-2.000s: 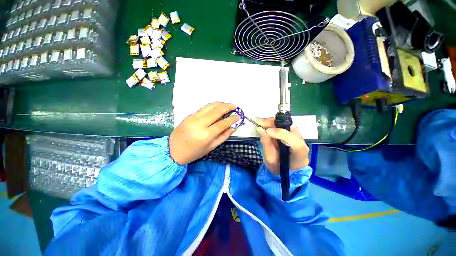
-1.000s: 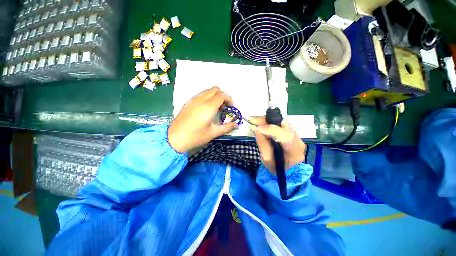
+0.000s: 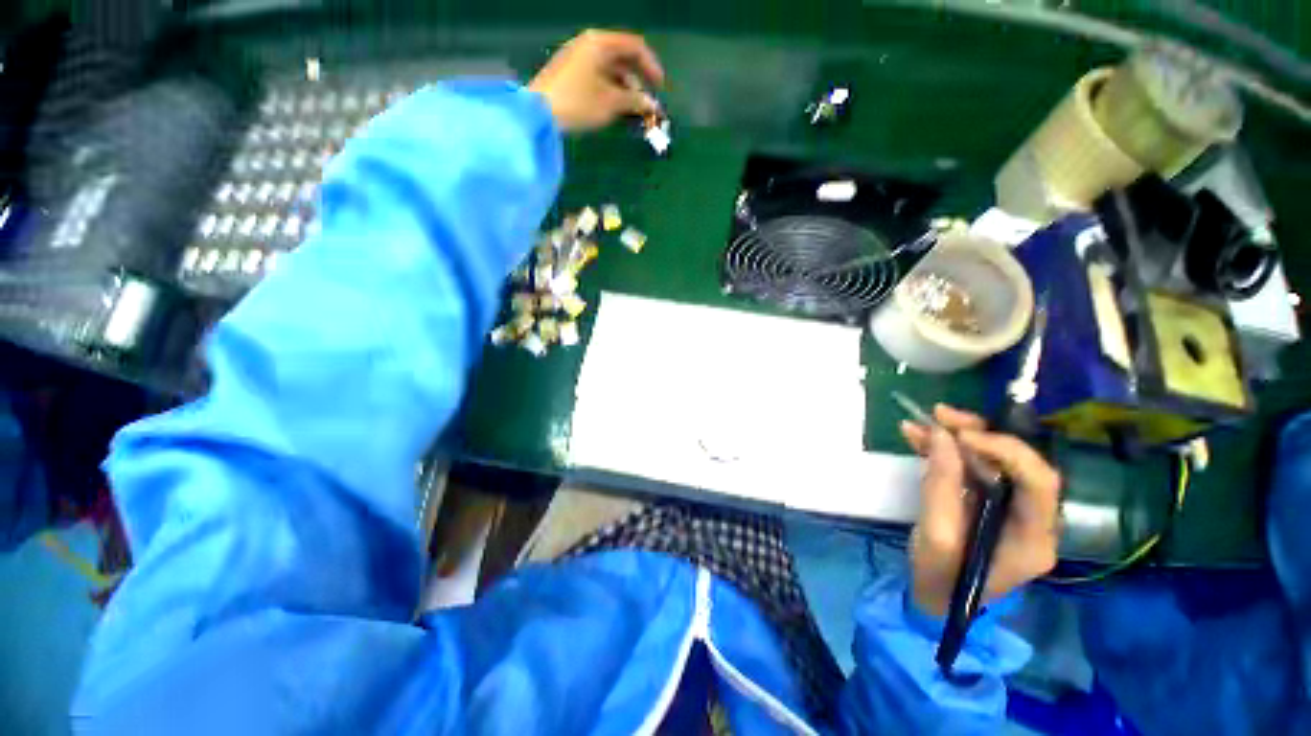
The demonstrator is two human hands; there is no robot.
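Observation:
My left hand [image 3: 597, 82] reaches over the far bench, its fingertips pinching a small assembly [image 3: 656, 130] with a white block; its round board is blurred. My right hand [image 3: 989, 503] is closed around the black-handled soldering iron [image 3: 981, 554] at the right of the white work sheet [image 3: 719, 388]. Slim silver tweezers [image 3: 920, 413] also stick out from its fingers. The iron's metal barrel points up, away from the sheet. A thin curved strand [image 3: 718, 452] lies on the sheet. Another small assembly [image 3: 830, 105] lies on the far bench.
Small silver-white cells [image 3: 549, 295] lie piled left of the sheet. Clear trays of cells [image 3: 273, 187] stand farther left, partly behind my left sleeve. The fume fan [image 3: 812, 259], off-white pot [image 3: 952, 305] and blue soldering station [image 3: 1100, 331] stand behind and right.
My left hand has moved from over the sheet to the far bench with the assembly. My right hand has moved right with the iron and tweezers. The view has shifted, showing more far bench.

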